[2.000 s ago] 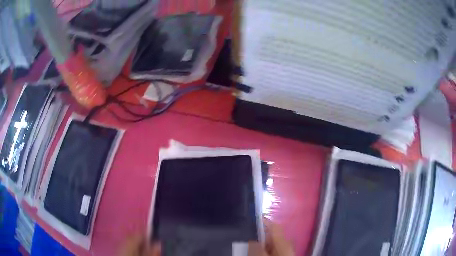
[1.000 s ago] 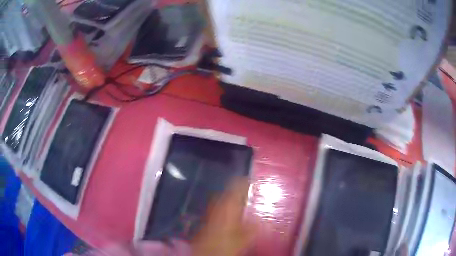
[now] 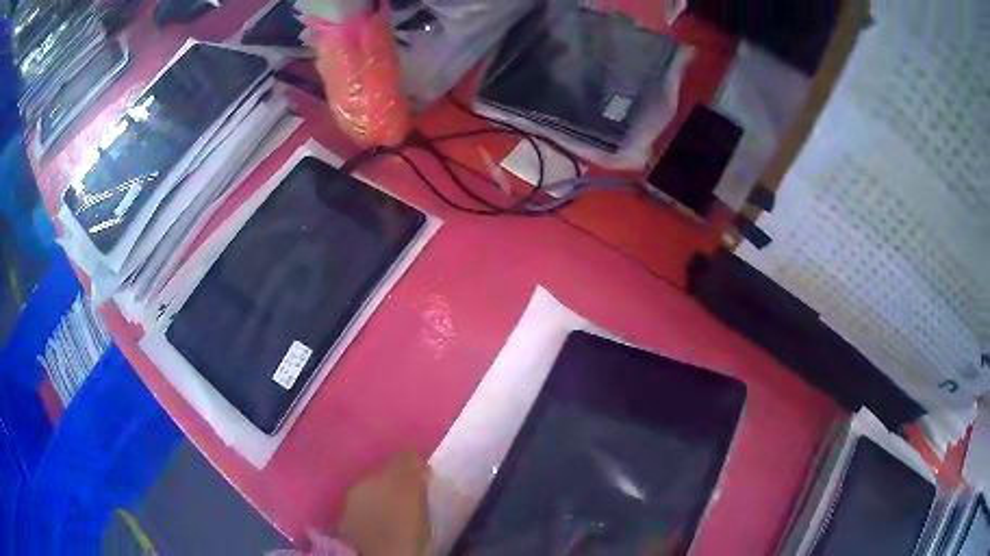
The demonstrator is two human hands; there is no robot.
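Note:
A black flat touch-screen unit (image 3: 619, 456) lies on a white sleeve (image 3: 494, 407) at the lower middle, cut off by the bottom edge. The sleeve shows wide along the unit's left side. My left hand (image 3: 385, 505), blurred and partly cut off, is at the bottom just left of the sleeve, with a bit of pink cuff below it. Its fingers cannot be made out, nor whether it touches the sleeve. My right hand is out of the picture. Another black unit (image 3: 304, 282) with a white label lies on a white sleeve to the left.
Stacked sleeved units (image 3: 168, 152) stand far left, others (image 3: 581, 81) at the back and lower right. Black cables (image 3: 467, 196) lie by an orange-wrapped post (image 3: 364, 81). A white chart board (image 3: 890, 228) stands right on a black base (image 3: 803, 337). Blue totes (image 3: 81, 434) are lower left.
The view has swung left, so things sit further right in the picture. My left hand has moved off the middle unit's face to its left side. My right hand has left the picture.

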